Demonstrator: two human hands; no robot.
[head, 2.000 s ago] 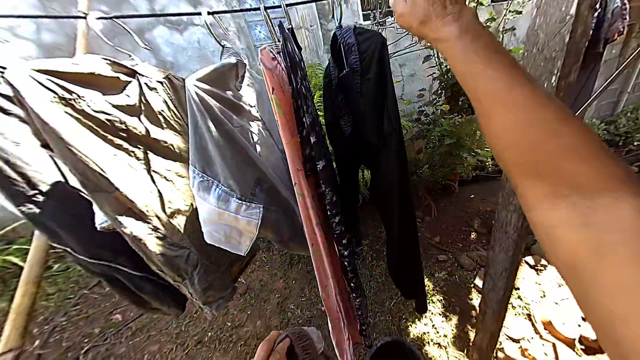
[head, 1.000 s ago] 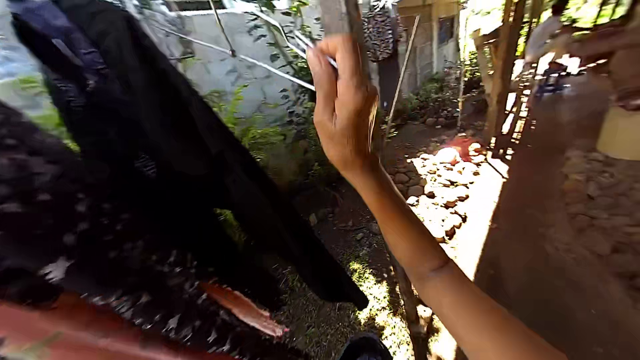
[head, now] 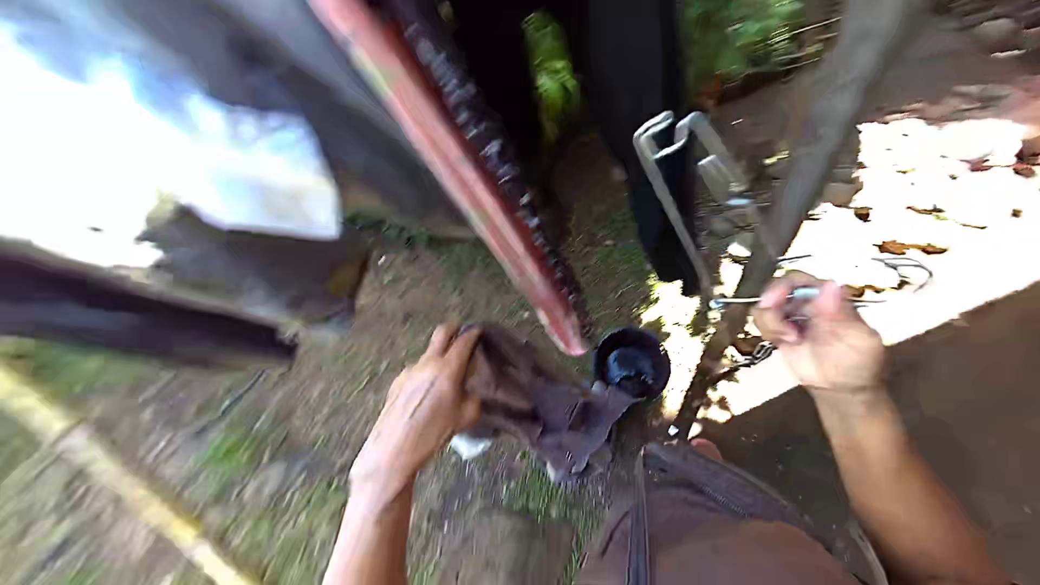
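Note:
My left hand grips a bunched dark brown cloth garment, which hangs to the right over the ground. My right hand, on the right, has its fingers closed around the metal hook of a clothes hanger; the hanger's pale frame sticks up and to the left of the hand. Just right of the cloth, low down, is a round black container. A red garment and a dark patterned one hang above and between the hands. Motion blur hides the finer detail.
Grey and white clothes hang at the upper left, black trousers at the upper middle. A wooden post slants down behind the hanger. A yellowish pole crosses the lower left. Stones and dry leaves lie at the right.
My right hand, raised one second ago, is now low with the hanger. My left hand has come into view with the brown cloth. The view has swung down and left.

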